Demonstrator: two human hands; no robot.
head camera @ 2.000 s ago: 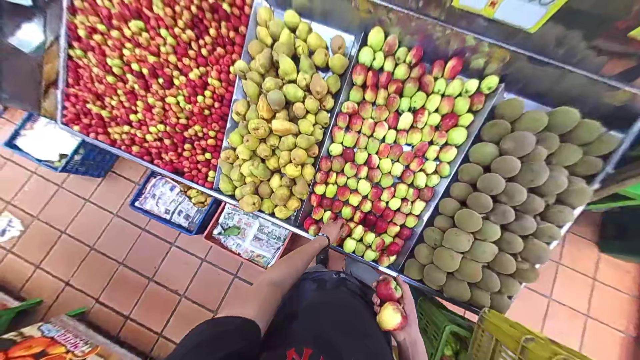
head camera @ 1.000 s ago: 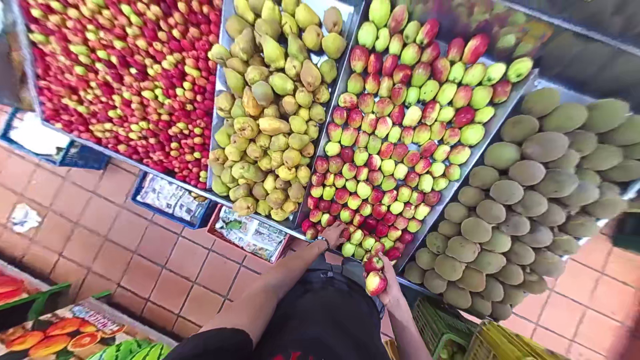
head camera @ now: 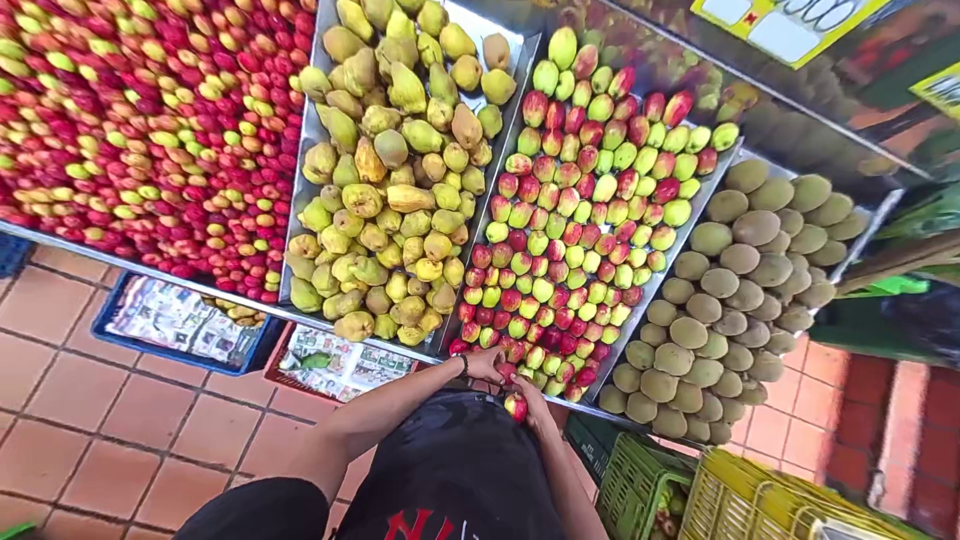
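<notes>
My left hand [head camera: 484, 365], with a dark band at the wrist, is at the lower front edge of a sloped bin of red and green apples [head camera: 555, 247]. Its fingertips are close to a red apple [head camera: 507, 372] between my two hands; whether they grip it is unclear. Just right of and below it, my right hand [head camera: 531, 399] holds a red and yellow apple [head camera: 516, 406] in front of my dark shirt. The upper apple lies against its fingertips. The palms are partly hidden.
Left of the apples are yellow-green pears [head camera: 405, 217] and small red fruits [head camera: 150, 142]; brown round fruits [head camera: 705, 330] lie right. Below stand blue [head camera: 244, 360] and red [head camera: 276, 360] paper-lined crates. Green [head camera: 630, 480] and yellow [head camera: 739, 491] crates stand lower right.
My right hand, holding two apples in the earlier frames, has come up and left, close beside my left hand. My left hand stays by the bin's front edge.
</notes>
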